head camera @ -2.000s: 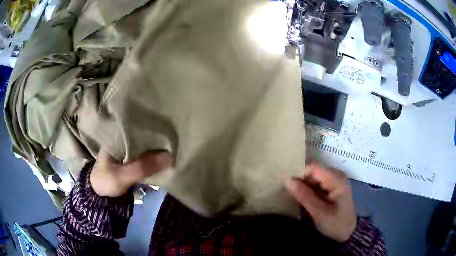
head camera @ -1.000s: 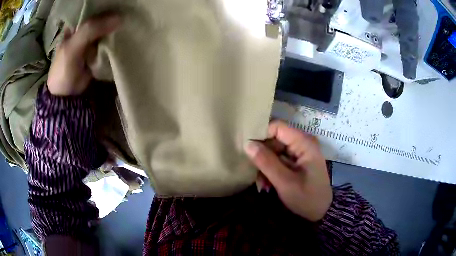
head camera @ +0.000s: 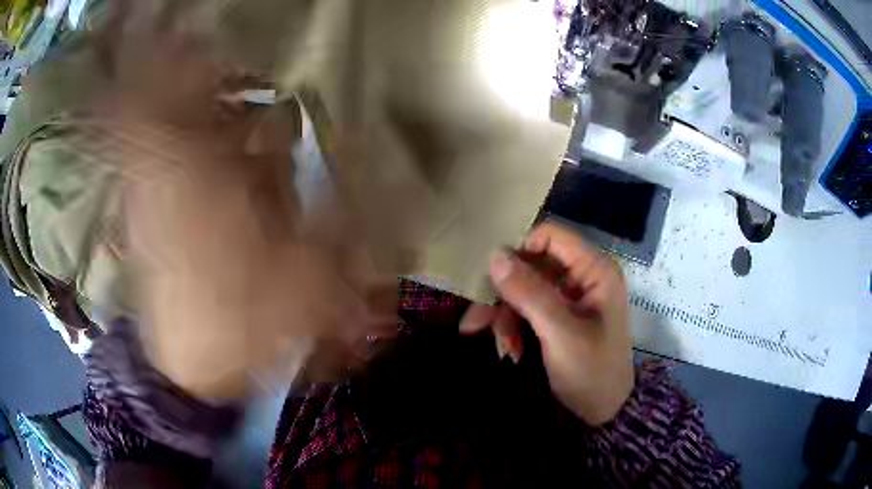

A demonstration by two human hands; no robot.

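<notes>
A khaki fabric panel (head camera: 449, 181) lies under the bright lamp at the needle area (head camera: 566, 72) of the overlock machine, its right edge beside the dark metal parts. My right hand (head camera: 564, 315) pinches the panel's lower right edge between thumb and fingers. My left hand (head camera: 239, 277) is strongly blurred at the left, over the cloth; whether it holds fabric cannot be told. Part of the panel's left side is hidden or blurred by this hand.
A khaki cloth pile (head camera: 62, 210) is heaped at the left. The white machine table (head camera: 698, 277) has a dark rectangular insert (head camera: 612, 205) and a printed ruler. Two grey lobes stand right of the needle. A control panel (head camera: 851, 167) is at the right edge.
My left hand has moved down and inward from the upper left. Less of the panel hangs toward me. My right hand keeps its pinch at the edge.
</notes>
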